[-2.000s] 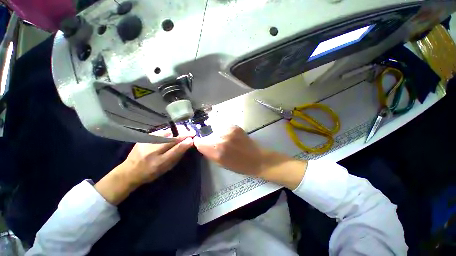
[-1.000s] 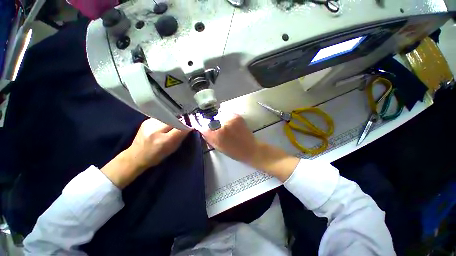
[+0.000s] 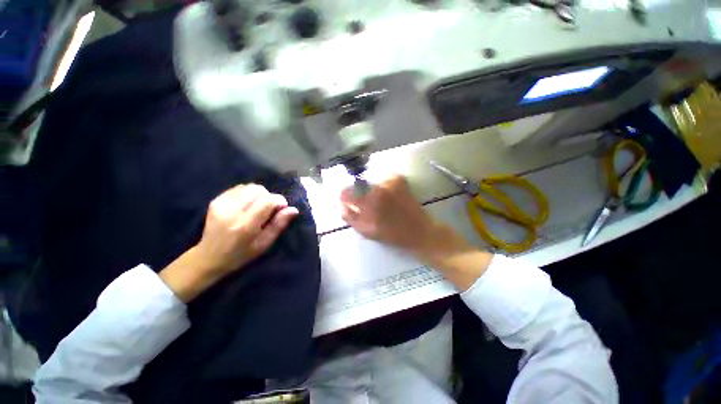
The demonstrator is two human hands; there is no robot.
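Observation:
The dark navy garment (image 3: 158, 158) lies left of the needle and hangs toward my lap, its right edge running down the white machine bed (image 3: 379, 280). My left hand (image 3: 245, 225) is closed on the garment near that edge, fingertips pinching the cloth. My right hand (image 3: 387, 209) is beside the needle area, right of the cloth edge and apart from it, fingers curled. It is blurred, and I cannot tell whether it holds anything. The presser foot area (image 3: 356, 170) is blurred under the machine head (image 3: 261, 102).
Yellow-handled scissors (image 3: 507, 211) lie right of my right hand. Second scissors with yellow and green handles (image 3: 624, 177) lie farther right. Dark cloth pieces (image 3: 664, 150) and a yellow-gold bundle (image 3: 700, 126) are at the far right. A lit screen (image 3: 565, 83) is on the machine.
My left hand and the cloth edge have moved left, away from the needle. My hands, together at the needle before, are now apart. The camera view has shifted, moving the machine rightward in the picture.

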